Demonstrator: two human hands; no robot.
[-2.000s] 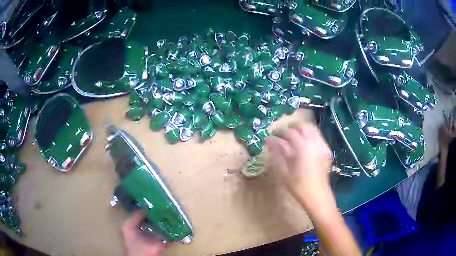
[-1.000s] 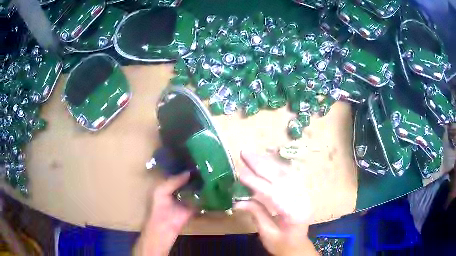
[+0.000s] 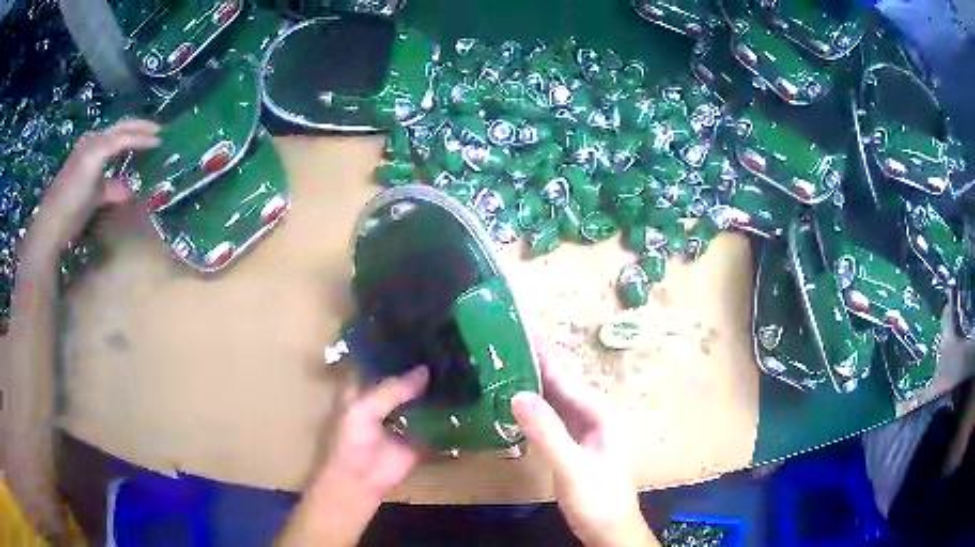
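A rounded glossy green car body shell (image 3: 497, 347) with a silver edge and a large black area is held upright and tilted just above the board near its front edge. My left hand (image 3: 369, 443) holds its lower left, fingers on the dark area. My right hand (image 3: 572, 438) holds its lower right, thumb at the shell's corner and the other fingers partly hidden behind it. A black lump with a silver tip (image 3: 338, 350) sticks out on the shell's left. A small pale-green dish (image 3: 619, 334) lies right of the shell.
Small green parts with chrome faces (image 3: 577, 160) are heaped beyond the shell. More shells lie at the back left (image 3: 342, 75) and right (image 3: 882, 299). Another person's hand (image 3: 107, 160) touches shells at the left. A blue bin (image 3: 700, 532) sits below the table edge.
The held shell has turned to show more of its dark area. My right hand has closed in on its lower right. Another person's hand has appeared at the left, with a shell overlapping the one lying there.
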